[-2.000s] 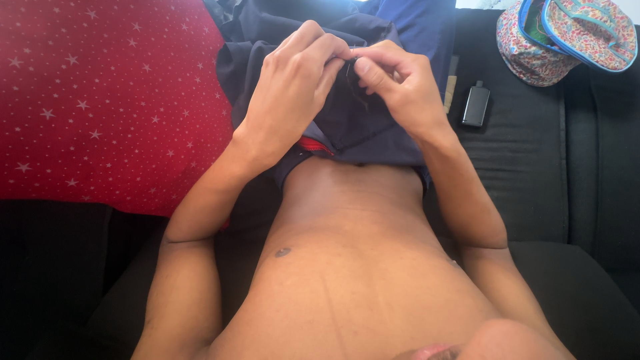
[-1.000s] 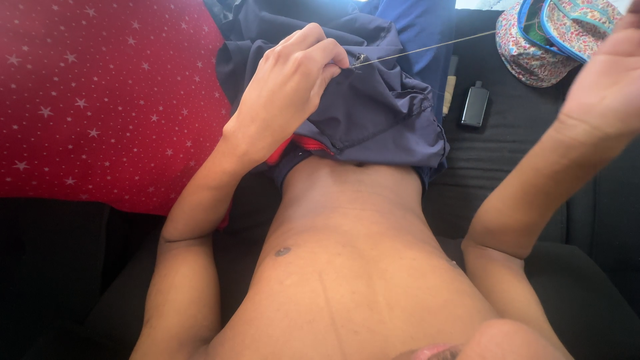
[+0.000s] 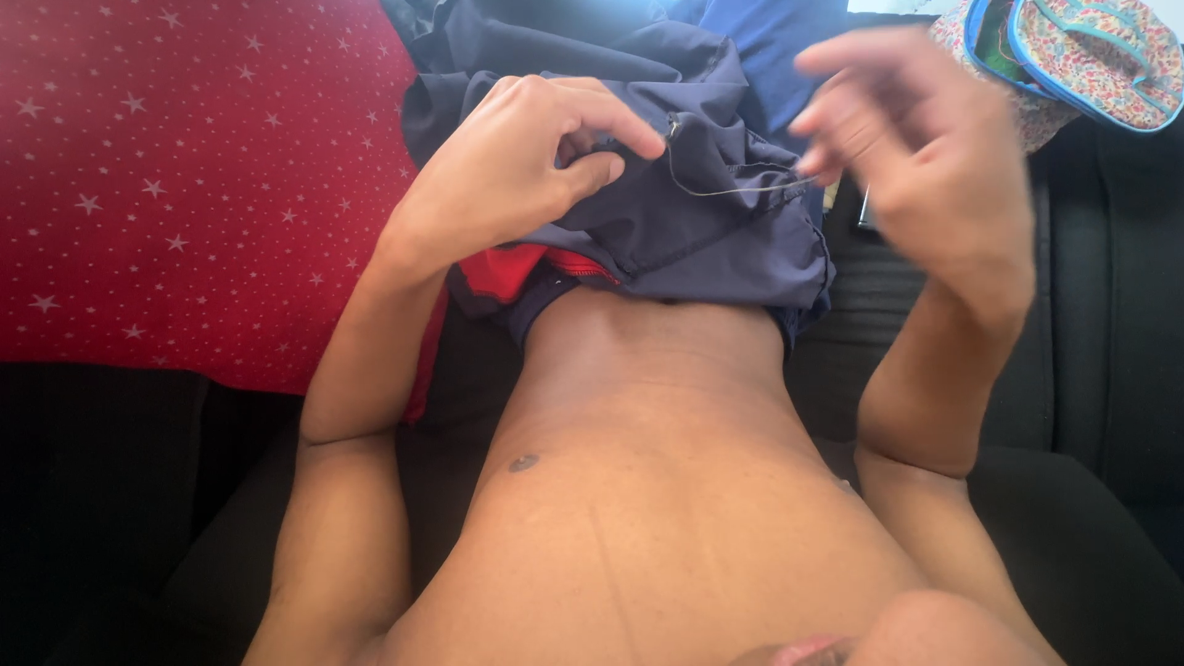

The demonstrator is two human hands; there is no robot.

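Observation:
A dark blue-grey fabric garment (image 3: 684, 222) with a red zipper (image 3: 583, 265) lies bunched across my lap. A light thread (image 3: 721, 192) runs in a slack curve from a small worn spot on the cloth toward the fingertips of my right hand (image 3: 925, 157), which is blurred and raised at the right of the garment. Whether those fingers pinch the thread or a needle cannot be made out. My left hand (image 3: 527, 157) hovers over the cloth, thumb and index finger apart, its index tip close to the spot where the thread leaves the fabric. Nothing shows between its fingers.
Red cloth with stars (image 3: 185, 185) spreads over the left side. An open floral zip pouch (image 3: 1101, 55) with blue trim sits at the top right on the black sofa (image 3: 1091, 305). Partly behind my right hand is a dark object with a shiny edge (image 3: 866, 208).
My right hand has come back from the far right toward the garment, and the thread, taut a second ago, now hangs slack. My left hand's fingers have parted from the cloth.

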